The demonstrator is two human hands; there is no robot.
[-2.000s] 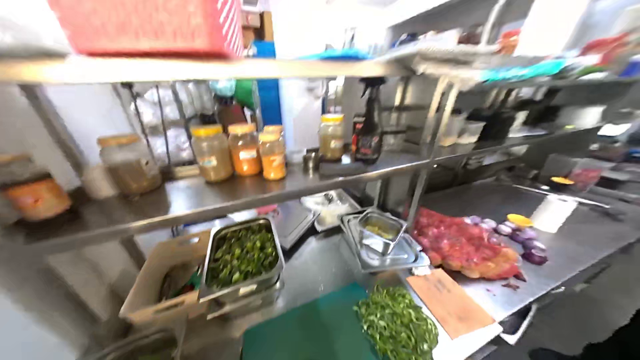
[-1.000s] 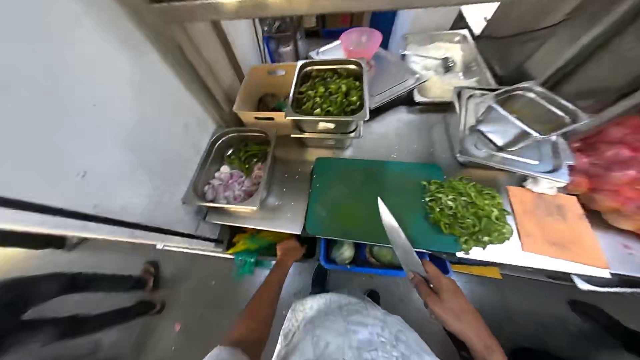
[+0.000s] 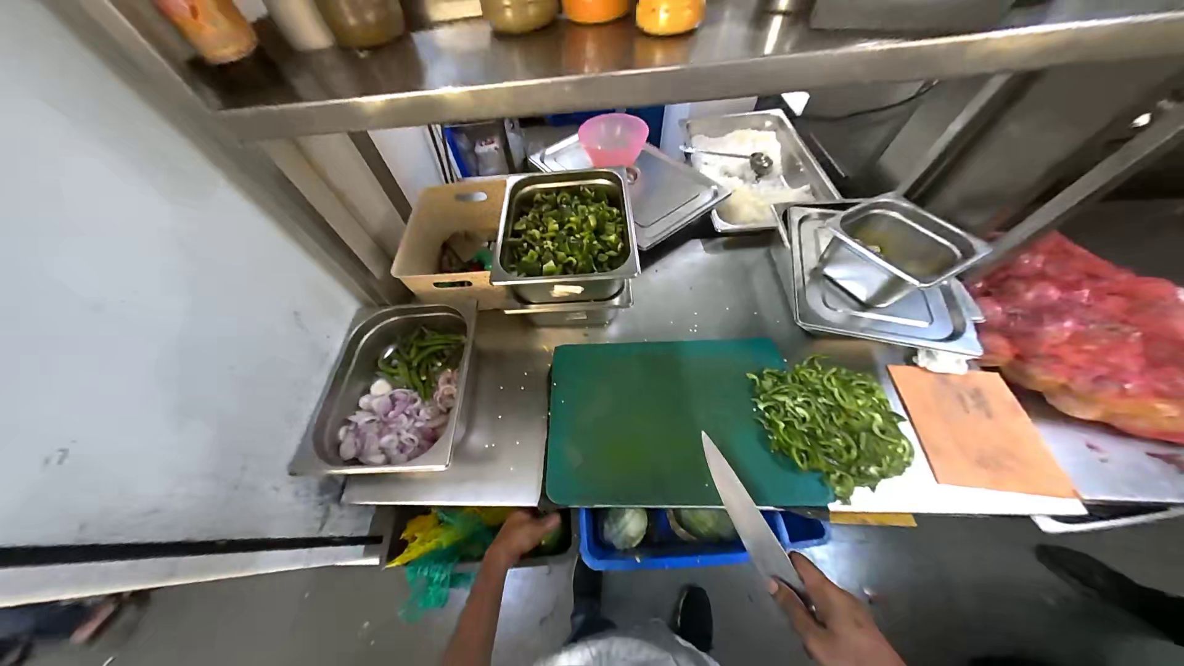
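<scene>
My right hand (image 3: 819,606) grips the handle of a chef's knife (image 3: 747,518), its blade pointing up and left over the front edge of a green cutting board (image 3: 657,416). My left hand (image 3: 529,536) reaches into a dark crate (image 3: 564,559) below the counter, by yellow and green mesh bags (image 3: 444,541); its fingers are partly hidden, and what they hold cannot be told. Sliced green peppers (image 3: 828,421) lie heaped on the board's right side. A steel pan (image 3: 319,430) at the left holds sliced onions (image 3: 398,425) and green chillies (image 3: 424,361).
Behind the board stand a steel pan of chopped green peppers (image 3: 569,231), a cardboard box (image 3: 421,231) and stacked steel lids (image 3: 879,310). A red mesh sack (image 3: 1091,324) lies at the right. A shelf edge (image 3: 601,76) crosses above; a blue crate (image 3: 666,561) sits below.
The view has swung down from the shelves to the board since the oldest frame. Over the last second, my left hand stays at the crate and my right hand keeps the knife.
</scene>
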